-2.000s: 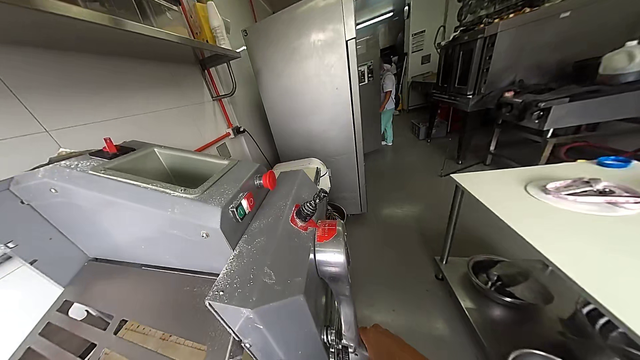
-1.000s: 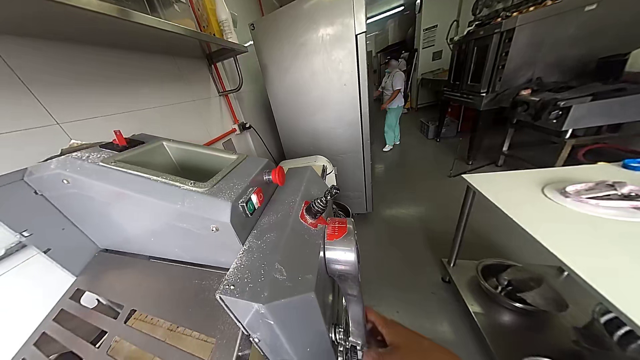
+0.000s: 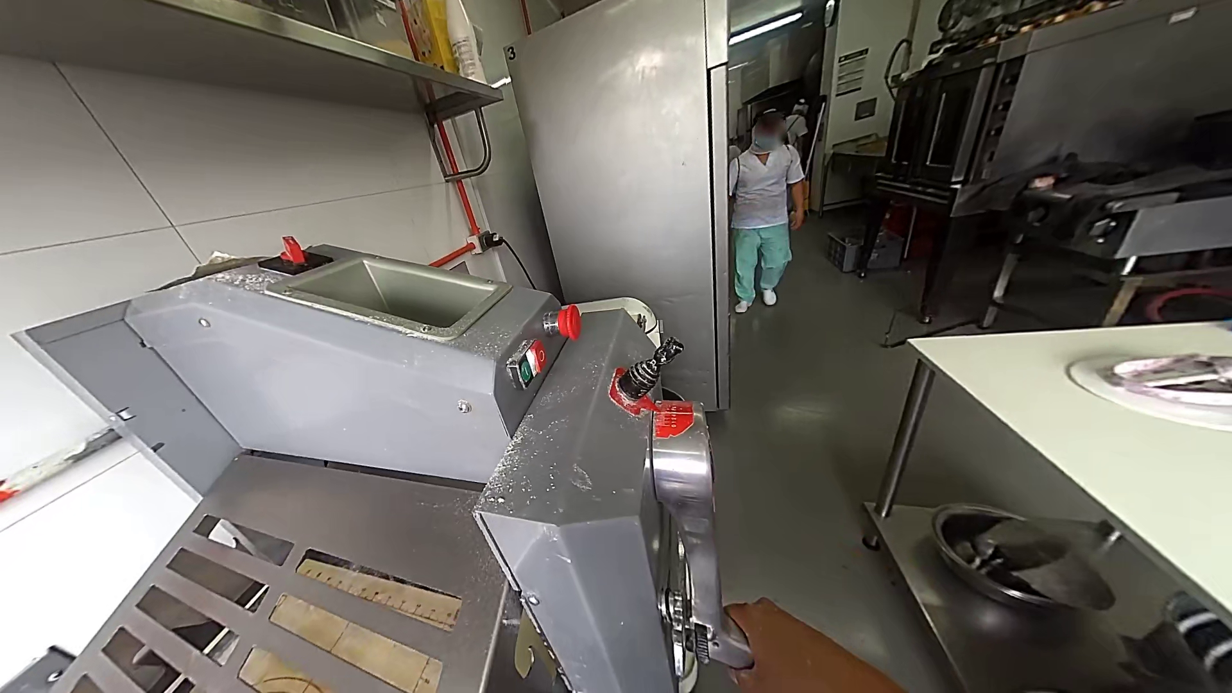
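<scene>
My right hand point(image 3: 784, 645) is at the bottom, closed around the lower end of a polished metal lever point(image 3: 695, 520) on the side of a grey dough sheeter point(image 3: 568, 500). My left hand is out of the frame. On top of the machine are a flour hopper point(image 3: 395, 294), a red emergency stop button point(image 3: 569, 321), a green and red switch point(image 3: 527, 365) and a black ribbed joystick point(image 3: 650, 371). White flour dusts the housing. Below the hopper lies a slotted metal guard point(image 3: 356, 520), with ruler-like strips showing through its slots.
A steel cabinet point(image 3: 626, 164) stands behind the machine. A person point(image 3: 765, 192) in a white top and green trousers is in the aisle. At right, a white-topped table point(image 3: 1039, 385) holds a plate point(image 3: 1155, 409); a metal bowl point(image 3: 982, 558) sits underneath. Ovens point(image 3: 948, 135) stand farther back.
The person in the aisle has come nearer. My right hand stays at the lever, showing more at the bottom edge than two seconds ago.
</scene>
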